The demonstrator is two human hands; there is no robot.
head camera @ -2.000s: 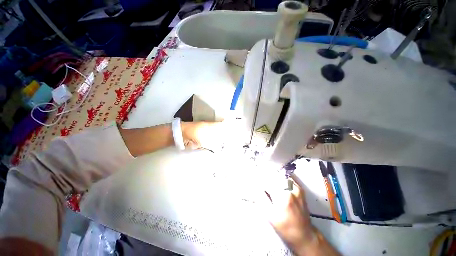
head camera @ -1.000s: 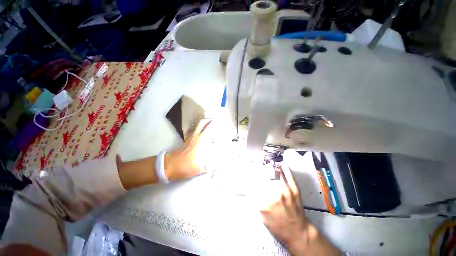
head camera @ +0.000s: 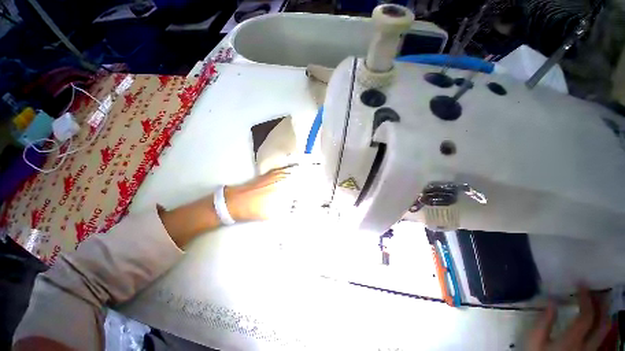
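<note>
A brown and beige fabric piece (head camera: 274, 140) lies on the machine table beyond my left hand, its near part lost in the lamp glare. My left hand (head camera: 264, 199) rests flat at the left of the needle area, fingers washed out white; whether it holds fabric cannot be told. My right hand (head camera: 572, 325) is at the lower right edge, partly cut off and blurred, fingers spread below the machine arm. The white sewing machine head (head camera: 411, 137) stands over the glare, with the small dark presser foot parts (head camera: 385, 247) below it.
Right of the needle lie an orange tool (head camera: 442, 271), a blue tool (head camera: 451, 274) and a black flat rectangle (head camera: 504, 264). A printed sheet (head camera: 103, 164) with a white charger (head camera: 66, 127) and cable is at left. A blue tube (head camera: 314, 130) runs behind the head.
My right hand has left the presser foot area and moved right to the table's lower right. My left hand stays left of the needle. The view has shifted slightly.
</note>
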